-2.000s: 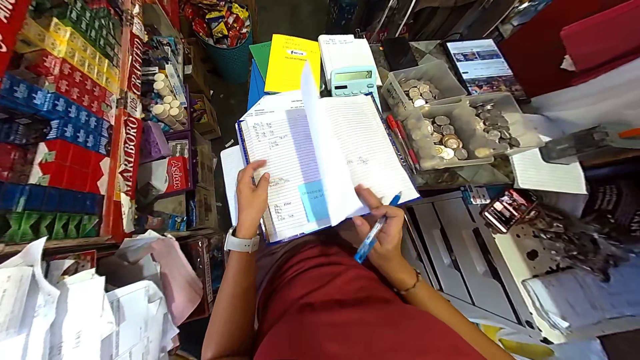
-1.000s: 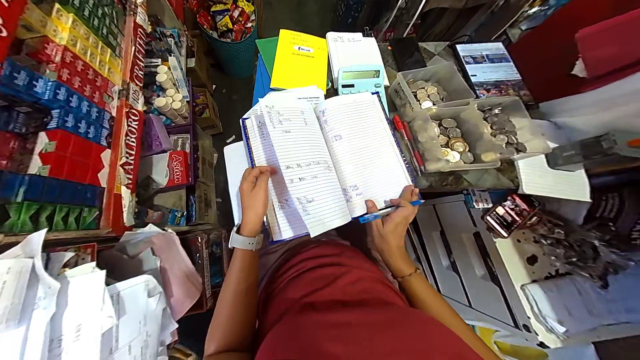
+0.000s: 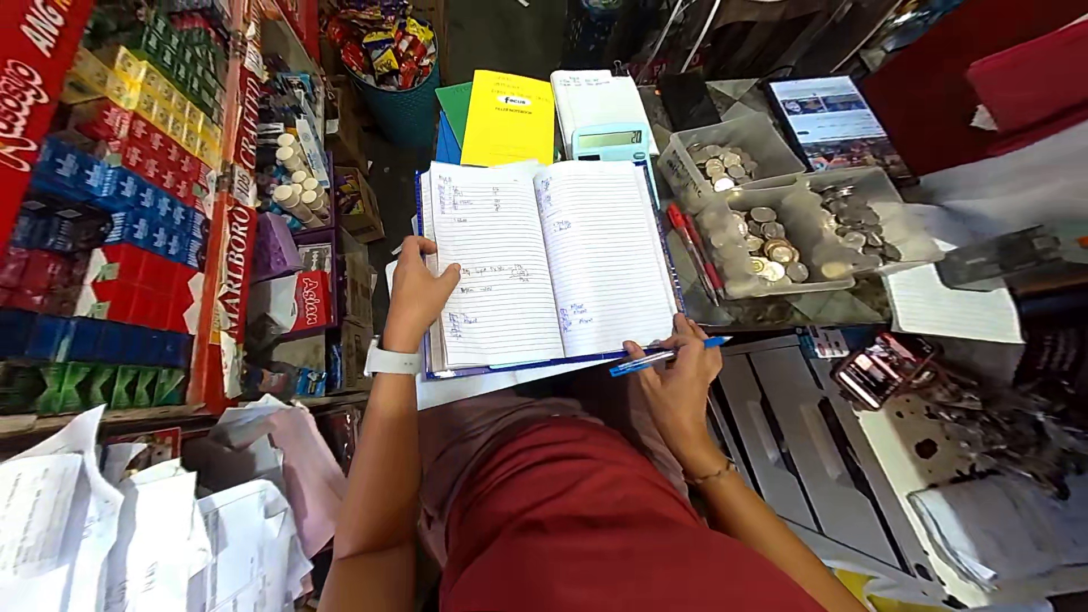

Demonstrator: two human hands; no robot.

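An open lined notebook (image 3: pixel 595 255) with handwriting on both pages lies before me, partly over a pale blue calculator (image 3: pixel 609 143). My left hand (image 3: pixel 418 293) grips its left edge, thumb on the page and fingers mostly hidden beneath. At the lower right corner, my right hand (image 3: pixel 677 374) holds a blue pen (image 3: pixel 667 357) between its fingers and touches the cover's edge. Behind the notebook are a yellow filler notebook (image 3: pixel 510 119) and a white written pad (image 3: pixel 601 106). Red pens (image 3: pixel 695 251) lie just right of the pages.
Plastic containers (image 3: pixel 722 204) of coins stand on the counter at right, near a tablet (image 3: pixel 837 123) and a phone (image 3: pixel 882 370). Shelves of cigarette packs (image 3: pixel 127 229) line the left side. Loose papers (image 3: pixel 153 518) fill the lower left. A bin (image 3: pixel 399 110) holds snack packets.
The page that stood raised two seconds ago lies flat, and a different spread shows. My right hand has come to the notebook's lower right corner with the pen. My left hand remains at the left edge.
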